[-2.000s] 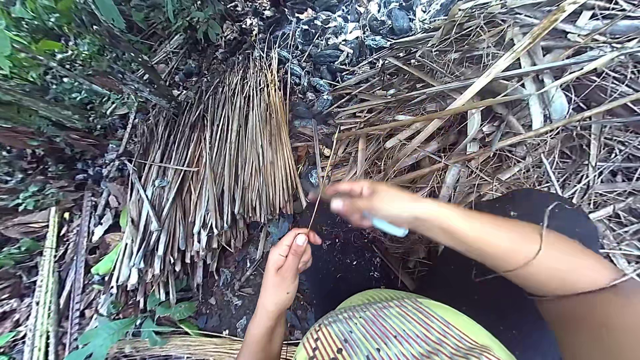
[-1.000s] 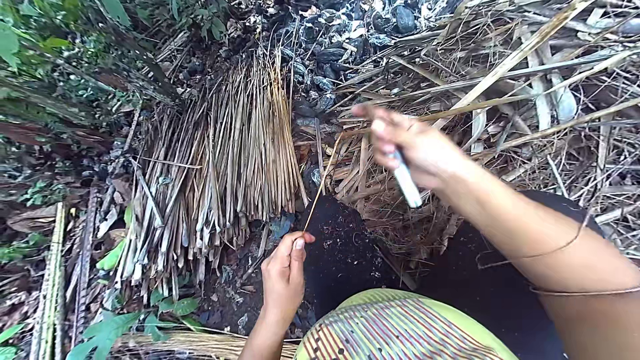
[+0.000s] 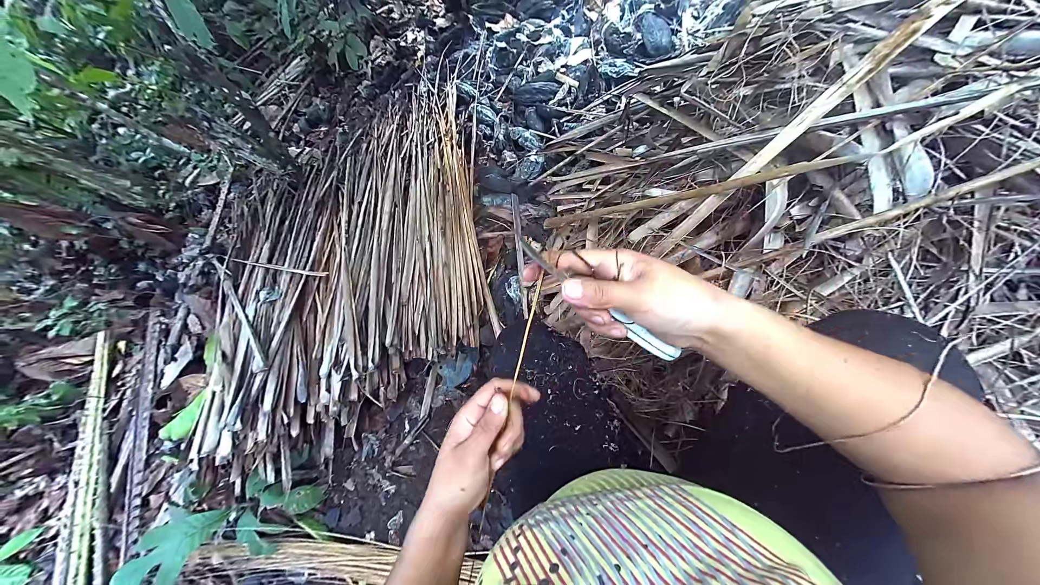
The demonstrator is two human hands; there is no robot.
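Observation:
My left hand (image 3: 487, 426) grips a thin brown stalk (image 3: 528, 329) between thumb and fingers, low in the middle of the view. The stalk runs up toward my right hand (image 3: 630, 296), which is closed round a knife (image 3: 647, 335) with a pale handle. The narrow blade points up and left, near the stalk's upper end; whether they touch I cannot tell. A thin cord loops round my right forearm. Left of my hands, many dry stalks (image 3: 406, 236) lie side by side in a broad pile.
Loose dry stems and fibres (image 3: 780, 187) cover the ground at the right. Dark husks or charred pieces (image 3: 540, 89) lie at the top. Green leafy plants (image 3: 175, 540) grow along the left side. Another bundle of thin stalks (image 3: 325, 561) lies at the bottom edge.
My right hand, raised and away from the stalk one second ago, has come back down to its upper end with the knife. My left hand stays low, holding the stalk.

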